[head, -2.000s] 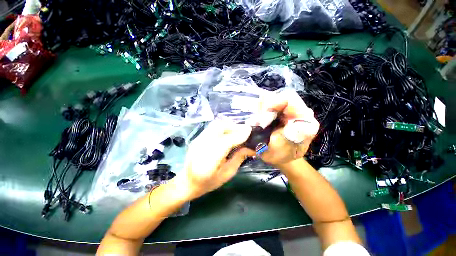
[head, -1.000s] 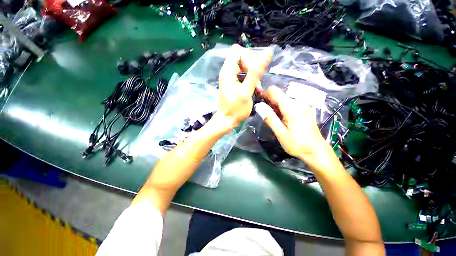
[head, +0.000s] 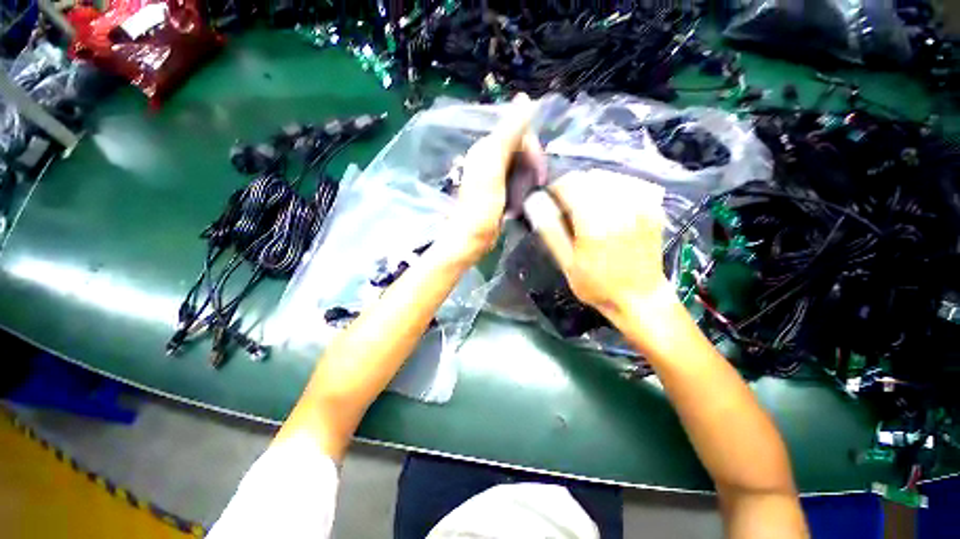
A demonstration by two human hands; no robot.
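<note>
My left hand [head: 486, 184] and my right hand [head: 608, 234] meet over the clear bags, just right of the middle of the view. A dark plastic housing [head: 520, 187] shows between the fingertips of both hands; it is blurred and mostly covered by the fingers. Small loose black pieces [head: 392, 272] lie on the left clear bag [head: 342, 237], partly behind my left forearm. More black parts [head: 690, 142] show in the right clear bag [head: 745, 158].
A bundle of black cables [head: 268, 226] lies at left. A large pile of black cables with green boards [head: 842, 242] lies at right, and another cable heap [head: 547, 47] at the back. A red bag [head: 147, 47] is far left. The curved table edge [head: 421, 446] runs in front.
Since the earliest frame the view has swung left, and the dark housing has stayed between my hands. In the last second my right hand has turned slightly, its fingers closer to my left hand.
</note>
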